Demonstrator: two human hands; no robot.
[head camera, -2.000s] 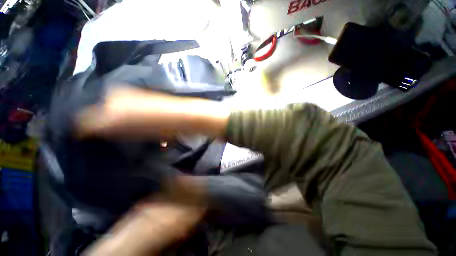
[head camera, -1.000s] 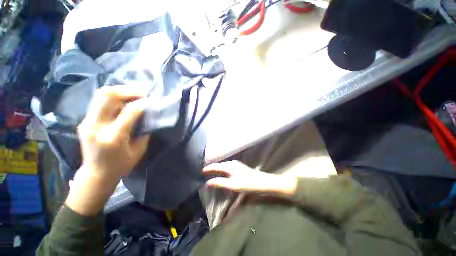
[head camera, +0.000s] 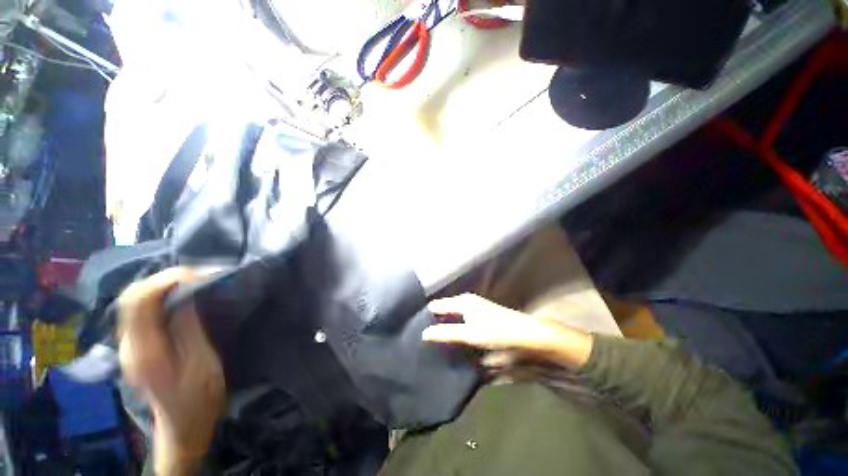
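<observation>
The dark garment (head camera: 270, 279) lies heaped on the left of the white machine table and hangs over its front edge towards the lap. It looks pale blue-grey under the lamp. My left hand (head camera: 167, 344) is blurred and grips the garment at its left side. My right hand (head camera: 493, 335) rests at the garment's right edge near the lap, thumb and fingers curled; whether it pinches cloth is unclear. The presser foot area (head camera: 335, 102) is a shiny metal cluster just behind the garment.
Scissors with red-orange loops (head camera: 404, 60) lie behind the needle area. A black smartphone (head camera: 632, 33) stands on a round black base (head camera: 598, 96) to the right. A ruler strip (head camera: 604, 158) runs along the table edge. A red basket frame (head camera: 790, 167) and grey cloth (head camera: 744, 260) are at the right.
The garment has shifted down and to the right, with more over the front edge. My left hand moved slightly left and down with it. My right hand now meets the cloth. The camera view has shifted.
</observation>
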